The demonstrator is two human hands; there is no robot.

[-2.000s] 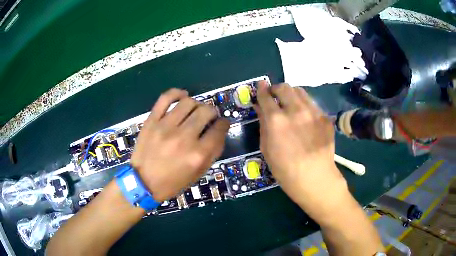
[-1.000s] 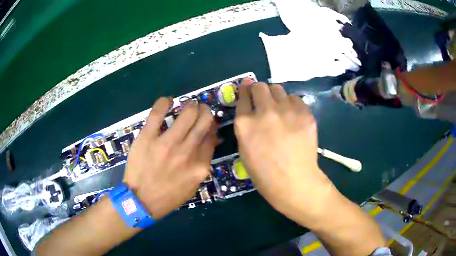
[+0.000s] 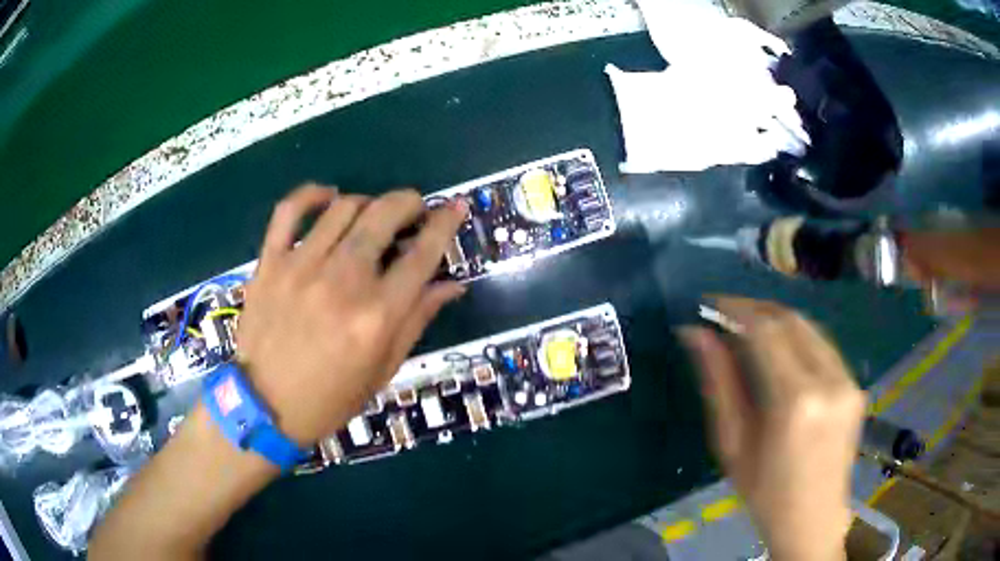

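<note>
Two open power strips lie side by side on the bench, full of small parts. My left hand [image 3: 340, 279] lies across the upper strip [image 3: 537, 208], thumb near its near edge, fingertips over its board, hiding its middle. The lower strip [image 3: 559, 367] lies nearer me, its left part behind my left wrist. Each shows a yellow block near its right end. My right hand [image 3: 773, 400] is blurred, right of the strips. A small hand tool [image 3: 720, 318] shows as a pale tip between its thumb and fingers; the handle is hidden.
Plastic-wrapped plugs and cords [image 3: 82, 504] lie left. White gloves [image 3: 702, 110] and a dark cloth [image 3: 839, 110] lie at the back right. A black applicator [image 3: 817, 247] with pale nozzle points left from the right. A chipped white rail [image 3: 362, 82] runs behind.
My right hand has left the upper strip's right end and moved right and nearer me, onto the small tool. My left hand stays over the upper strip, its fingers shifted slightly. The view has shifted slightly.
</note>
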